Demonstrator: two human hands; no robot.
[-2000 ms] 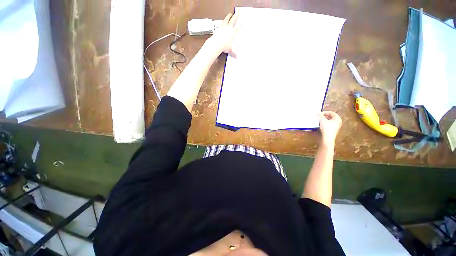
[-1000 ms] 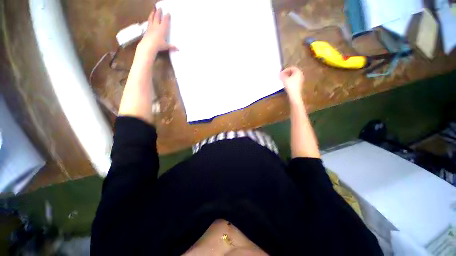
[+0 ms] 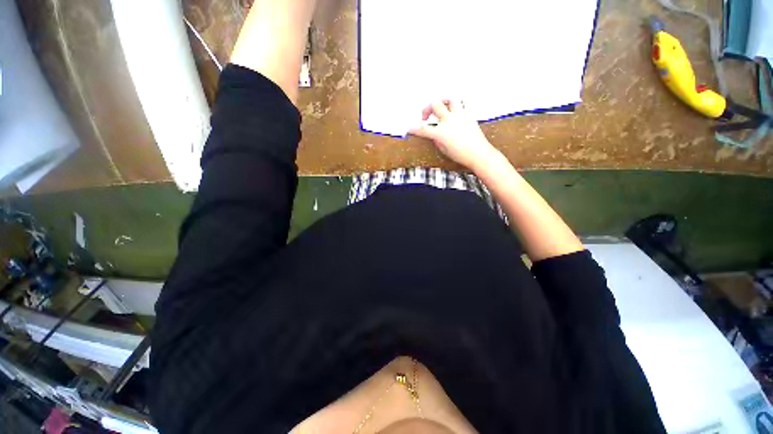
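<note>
The large white paper sheet (image 3: 475, 55) lies on the brown table (image 3: 330, 127), running out of the top of the picture. A thin dark blue edge of fabric (image 3: 542, 109) shows along its near and right sides. My right hand (image 3: 453, 133) is at the sheet's near edge, left of the middle, with thumb and fingertips pinching the edge. My left forearm reaches up out of the top of the picture, so my left hand is cut off.
The yellow tool (image 3: 681, 75) lies right of the sheet, beside teal strips (image 3: 746, 131) and a teal fabric stack (image 3: 747, 30). A long white roll (image 3: 161, 80) lies to the left, with curled white sheets (image 3: 30, 102) further left. A green floor shows below.
My right hand has moved left from the sheet's right side to its near edge. My left hand has gone out of the top of the picture. The camera view has shifted.
</note>
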